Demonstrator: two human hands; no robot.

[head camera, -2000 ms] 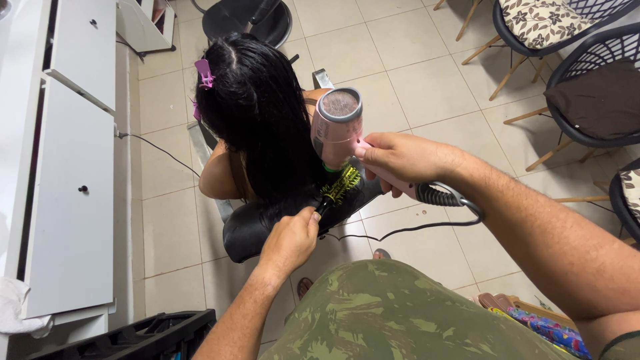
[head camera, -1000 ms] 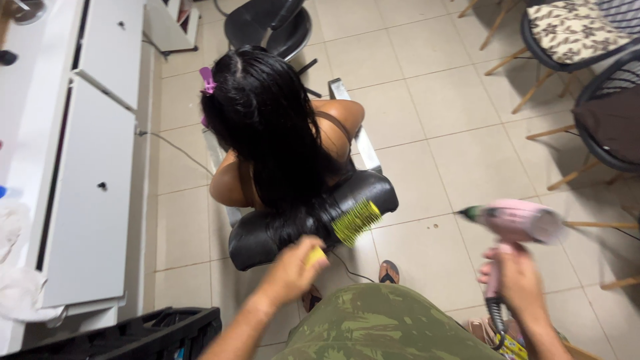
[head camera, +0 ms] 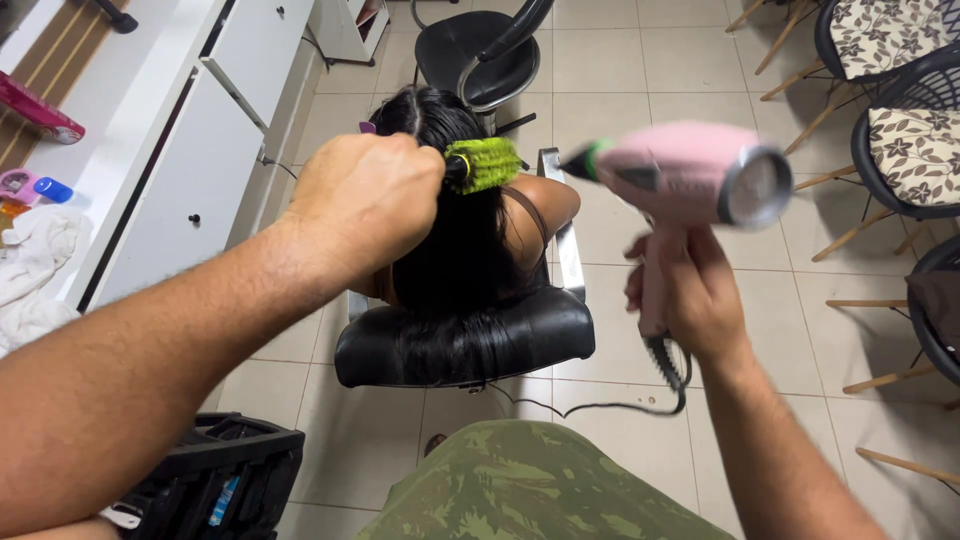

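Observation:
My left hand (head camera: 367,199) is closed on the black handle of a round hairbrush with yellow-green bristles (head camera: 486,163), held over the back of a seated person's head. Long dark hair (head camera: 457,255) hangs down the person's back and over the black padded chair back (head camera: 465,341); a purple clip (head camera: 367,127) shows at the left of the head. To the right, my right hand (head camera: 694,289) grips a pink hair dryer (head camera: 679,176) by its handle. The dryer's dark nozzle points left, apart from the hair. My left hand and forearm hide part of the head and the left shoulder.
A white cabinet (head camera: 176,202) runs along the left, with white towels (head camera: 41,262) on its top. A black trolley (head camera: 232,472) stands at lower left, an empty black chair (head camera: 472,56) beyond the person. Cushioned chairs (head camera: 919,157) line the right. The dryer's cord (head camera: 622,409) hangs near the chair back.
My left hand has raised the brush from the chair back to the head. The dryer, near the brush two seconds ago, was swung out right; it now points left at head height.

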